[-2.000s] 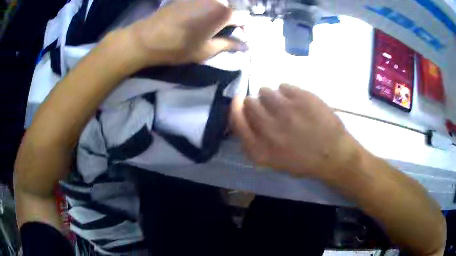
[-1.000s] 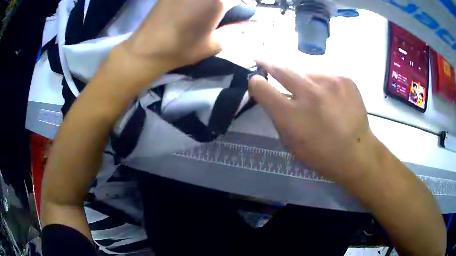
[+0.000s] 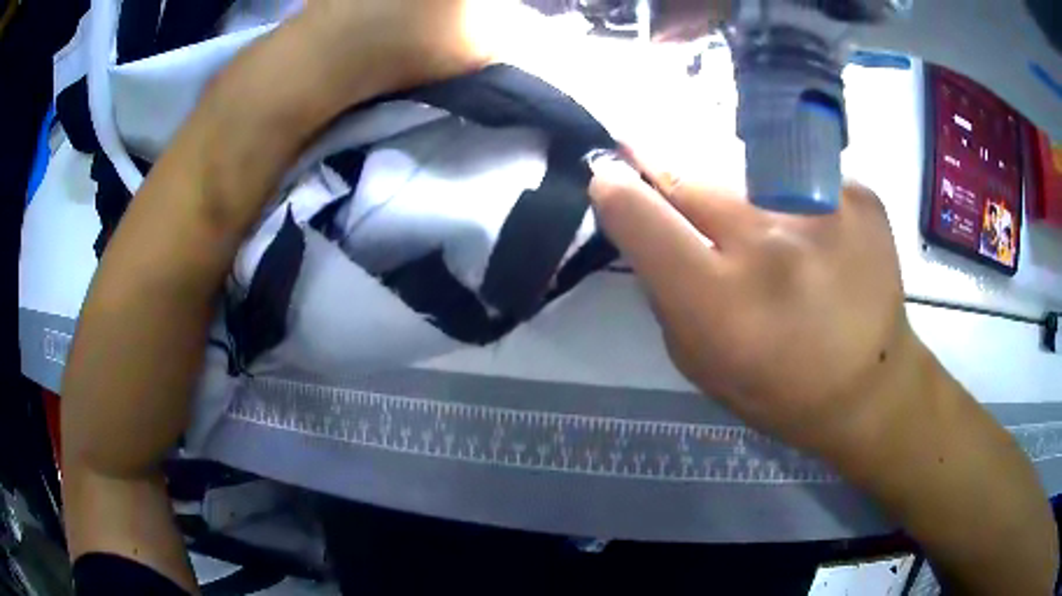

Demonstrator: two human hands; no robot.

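Note:
A white garment piece with black bands lies bunched on the machine table, left of and below the machine head. My right hand pinches the edge of a black band between thumb and index finger, below the needle area. My left hand is at the top edge, over the cloth; bright glare and the picture's edge hide its fingers, so its grip does not show. The blue-grey round cap hangs just above my right hand.
A smartphone with a red lit screen lies right of the machine head, beside a red packet. A printed ruler strip runs along the table's front edge. More black-and-white cloth hangs below the table at lower left.
The view has moved closer to the table. My right hand has gone from lying beside the cloth to pinching its black band. My left hand has shifted up, its fingers now lost in glare.

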